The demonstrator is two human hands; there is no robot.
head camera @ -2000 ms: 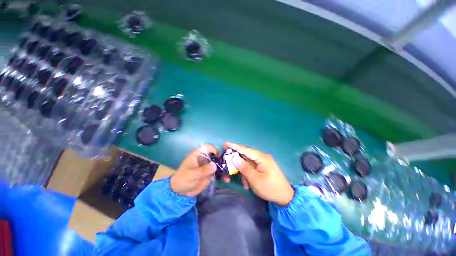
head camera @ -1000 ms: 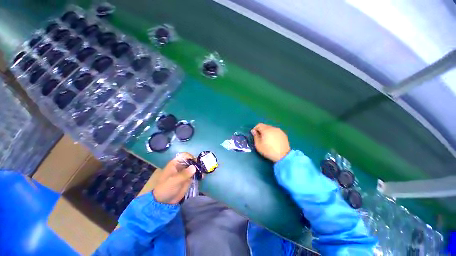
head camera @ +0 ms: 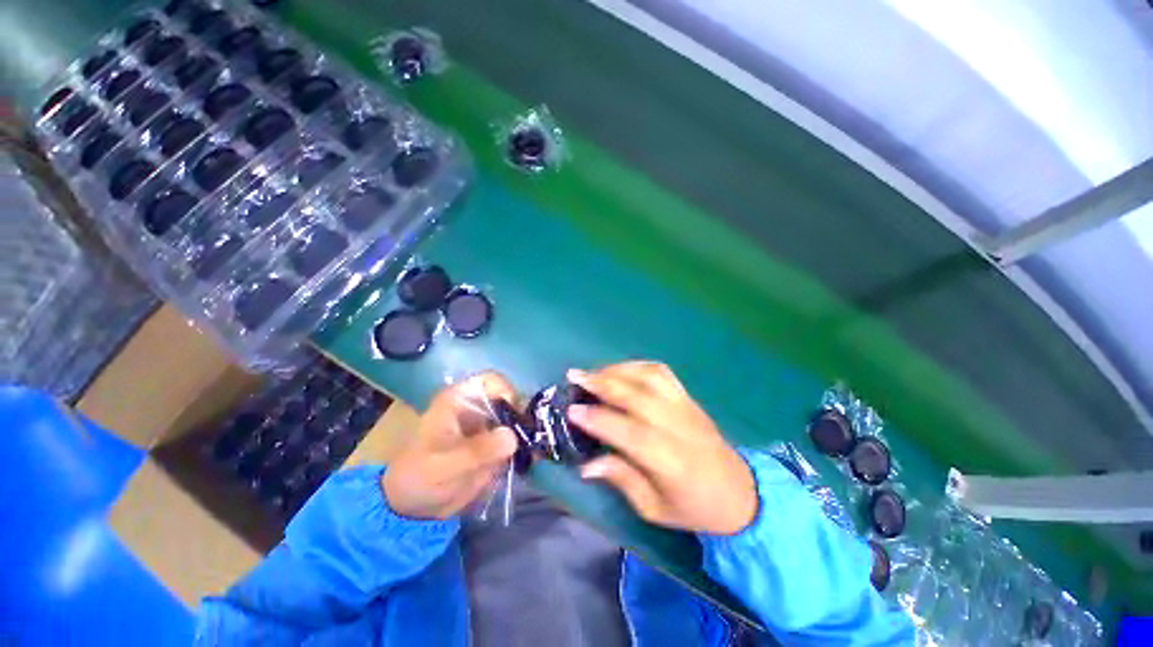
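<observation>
My left hand (head camera: 451,449) grips a dark part with clear film sticking out between its fingers. My right hand (head camera: 670,449) holds a round black part (head camera: 569,423) against it, just over the bench's front edge. The fingers hide much of both parts. Three round black parts (head camera: 403,334) lie close together on the green bench left of my hands. Several more (head camera: 870,460) lie with clear film at the right.
A blister tray full of black parts (head camera: 268,126) lies at the left. An open cardboard carton (head camera: 177,367) with dark parts is below it. Two film-wrapped parts (head camera: 527,147) lie on the bright green strip. A mostly glassy blister tray (head camera: 980,569) and a white post (head camera: 1049,497) are at right.
My right hand has come back from the bench to my left hand, now with a round black part. The part that lay at mid-bench is gone from there. The white label no longer shows clearly.
</observation>
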